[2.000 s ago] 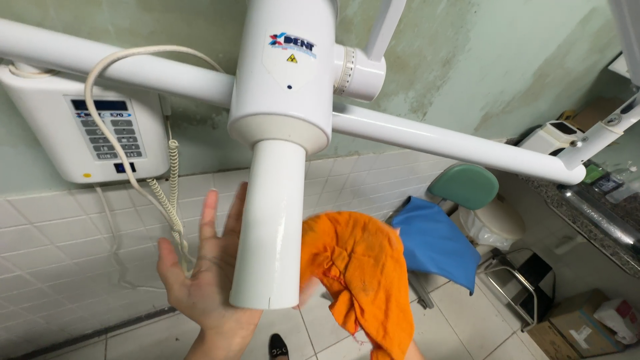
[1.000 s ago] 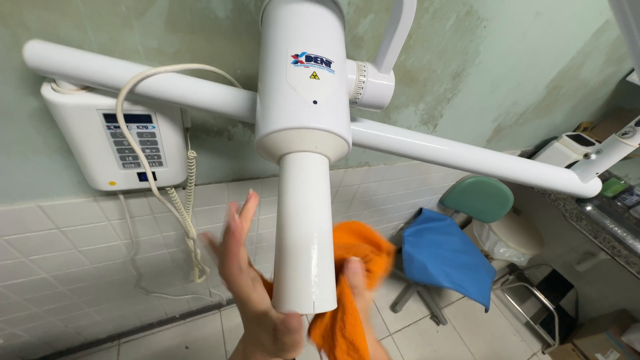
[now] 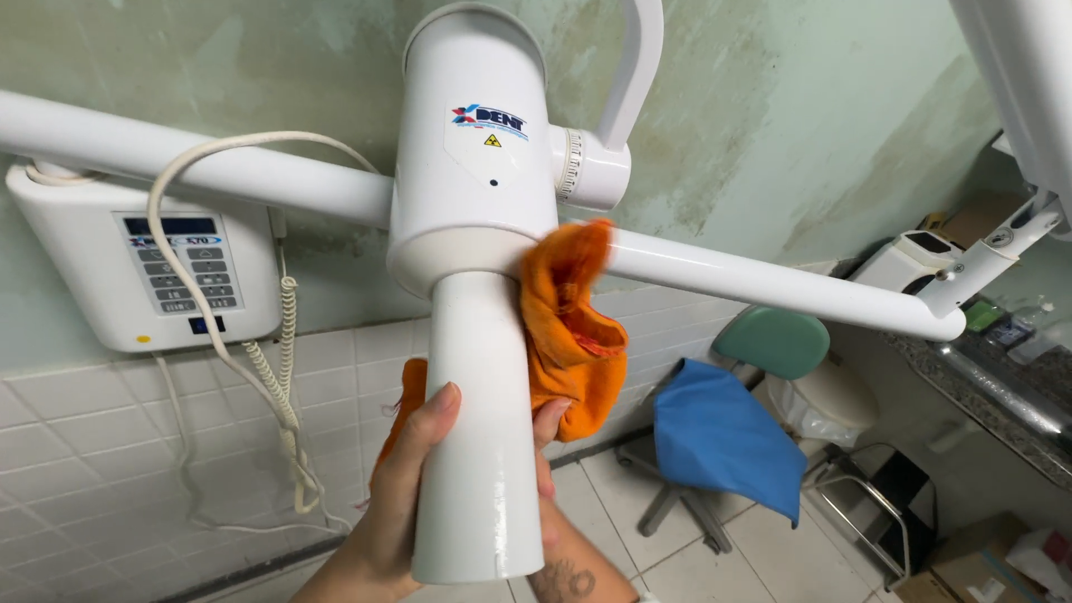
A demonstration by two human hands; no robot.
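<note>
The white cone (image 3: 481, 435) of a dental X-ray tube head (image 3: 473, 193) points down at the centre. My left hand (image 3: 410, 469) is at the cone's left side, thumb on its surface, with a bit of orange cloth behind its fingers. Behind and to the right of the cone is my right hand (image 3: 548, 444), partly hidden, with the orange cloth (image 3: 578, 343) bunched over it. The cloth rises along the cone's right side to the lower rim of the head. How the cloth passes behind the cone is hidden.
A white support arm (image 3: 737, 272) crosses behind the head. On the left wall hangs a control box (image 3: 151, 260) with a looping cable (image 3: 197, 293). A stool with a green backrest (image 3: 770, 342) and blue cover (image 3: 720, 435) stands at right, near a granite counter (image 3: 988, 394).
My left hand has moved from beside the cone onto its side. The orange cloth, lower behind the cone a second ago, now reaches up to the head's lower rim.
</note>
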